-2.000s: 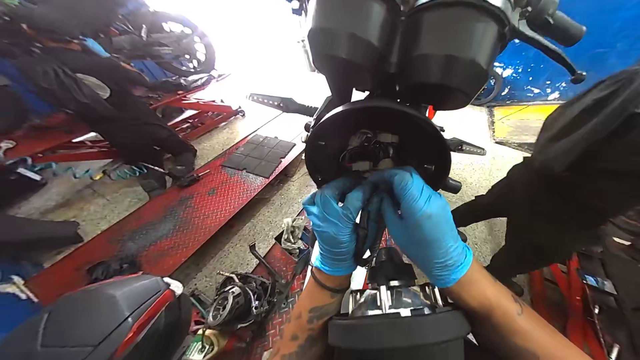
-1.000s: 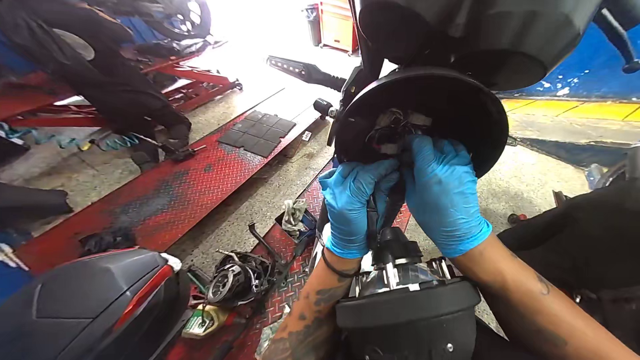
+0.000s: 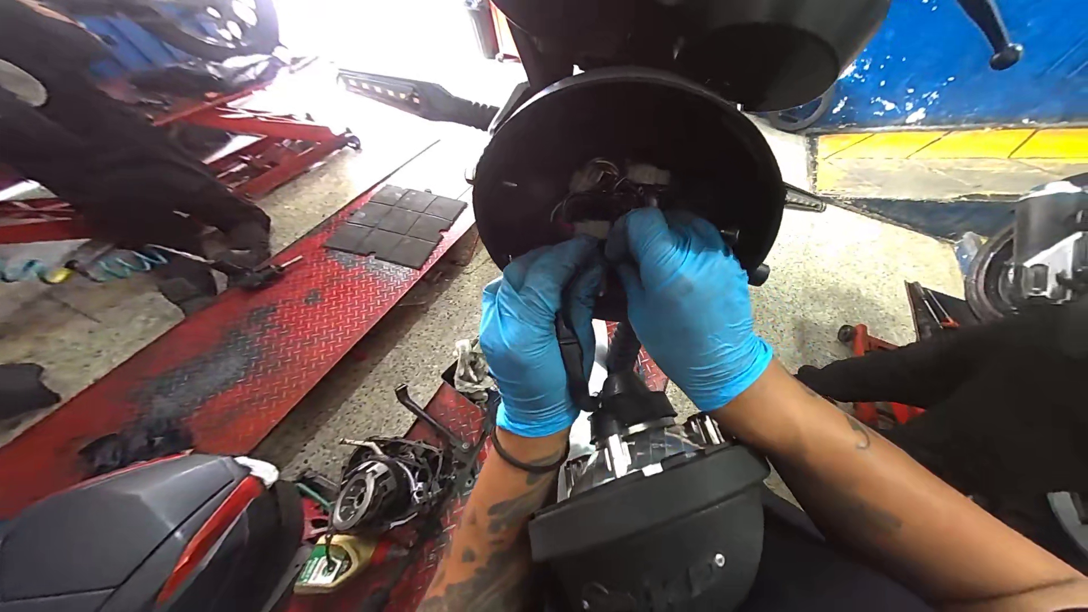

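Note:
My left hand [image 3: 537, 336] and my right hand [image 3: 687, 302], both in blue gloves, meet at the lower opening of a round black headlight housing [image 3: 510, 183] on a motorcycle. Fingers of both hands are closed around dark wiring, mostly hidden by the gloves. A black cable sleeve [image 3: 575, 361] runs down along my left palm. Wires and pale connectors [image 3: 648, 174] sit inside the housing above my fingertips. Below my hands hangs the detached headlight unit [image 3: 650, 510], its clear parts and rubber-capped socket [image 3: 631, 408] facing up.
A turn signal [image 3: 416, 95] sticks out left of the housing. A red lift ramp [image 3: 280, 340] bears black mats [image 3: 398, 225]. Lower left are a motorcycle seat [image 3: 110, 527], a removed engine part [image 3: 387, 493] and a bottle [image 3: 336, 563]. Dark-clothed people stand at both sides.
The view has come closer to the housing. My right hand's fingers stay at the wiring, and my left hand remains beside them. The headlight unit still hangs below.

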